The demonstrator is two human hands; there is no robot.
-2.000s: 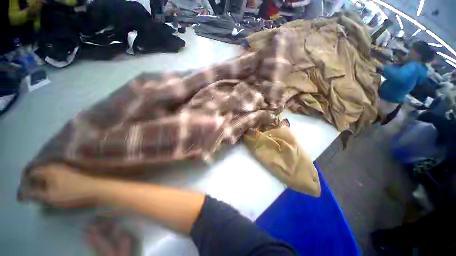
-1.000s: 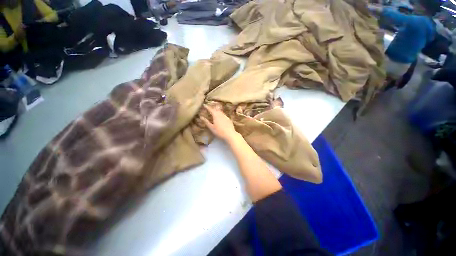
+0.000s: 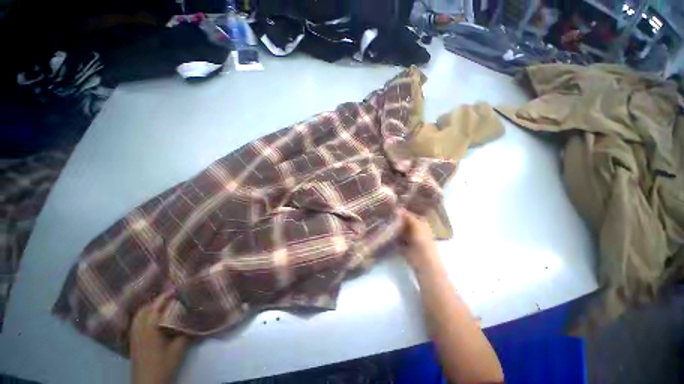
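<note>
A jacket lies on the pale table with its brown plaid lining (image 3: 225,217) facing up, stretched from lower left to upper right. Tan shell cloth (image 3: 457,133) shows at its upper right end. My left hand (image 3: 156,326) holds the lining's near edge at the lower left, with the fingers partly under a fold. My right hand (image 3: 414,229) holds the edge near the right end, its fingertips partly hidden by the cloth. Both hands look bare. No tool can be made out.
A heap of tan jackets (image 3: 622,150) hangs over the table's right end. Dark garments (image 3: 337,34) lie along the far edge. A clear bottle (image 3: 238,37) stands at the back. A blue crate (image 3: 517,356) is below the near edge. People are partly visible at the back.
The view has turned left. The jacket now lies with its plaid side spread up, apart from the heap. My right hand has moved to its near edge, and my left hand has come into view holding cloth.
</note>
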